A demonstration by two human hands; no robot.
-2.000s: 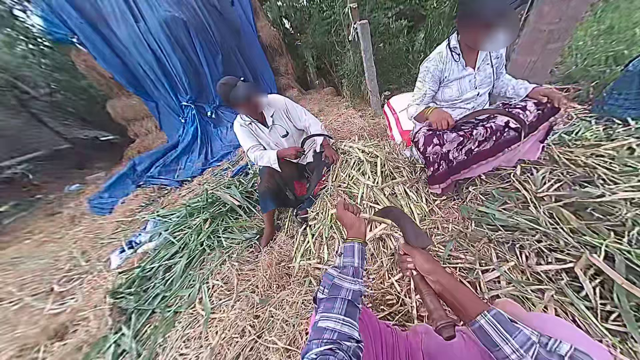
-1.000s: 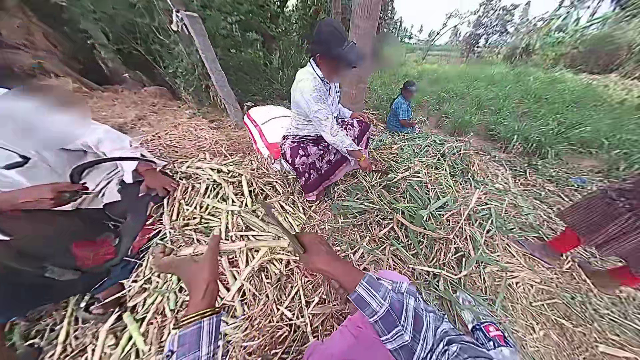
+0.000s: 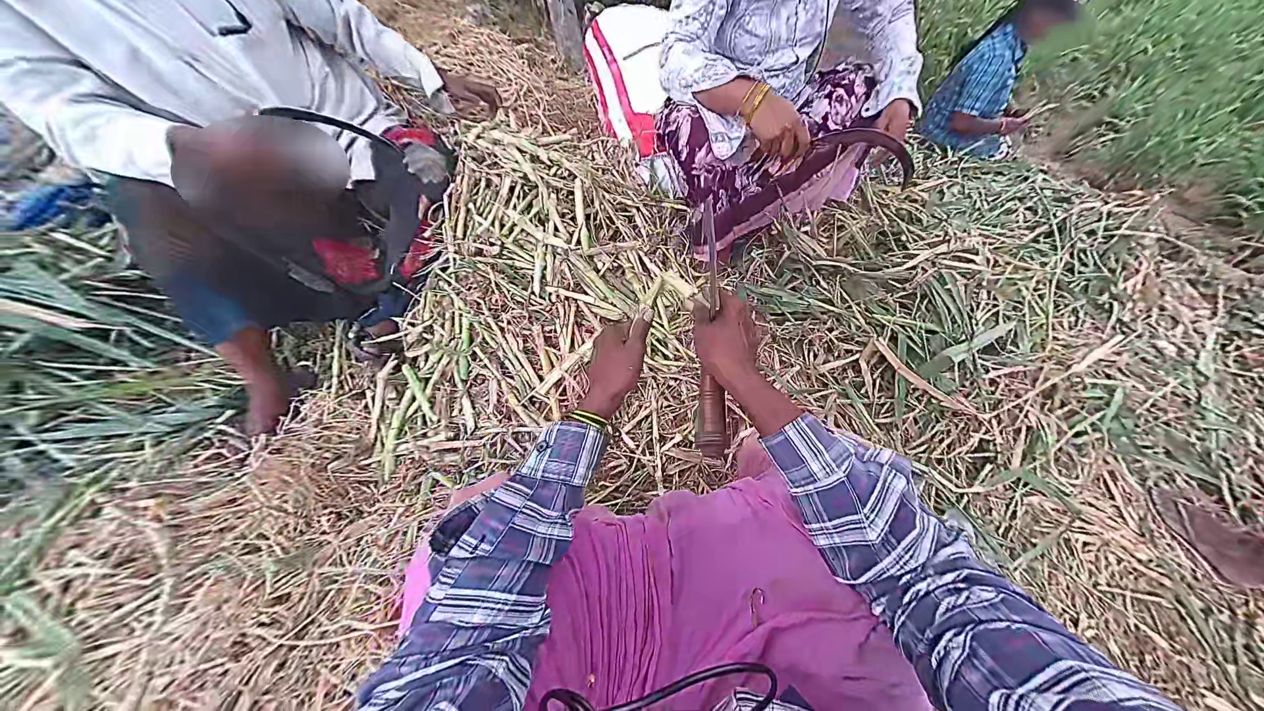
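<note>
My left hand is closed near a short cut end of pale green stalk, which shows at its thumb. Just to the right, my right hand grips a sickle where blade and handle meet. The dark blade points up and away from me, seen nearly edge-on; the wooden handle hangs down below the hand. A second stalk end shows beside the right fingers, close to the blade. Under and beyond both hands lies a heap of short cut stalks.
Close at the left a person bends over a curved blade. Ahead, another seated person has a curved blade by the knees, next to a white and red sack. A third person sits farther off. Straw and leaves cover the ground.
My left hand, spread with fingers apart a second ago, has closed and now is beside my right hand. The sickle stays in the right hand. The view has tilted down and turned left.
</note>
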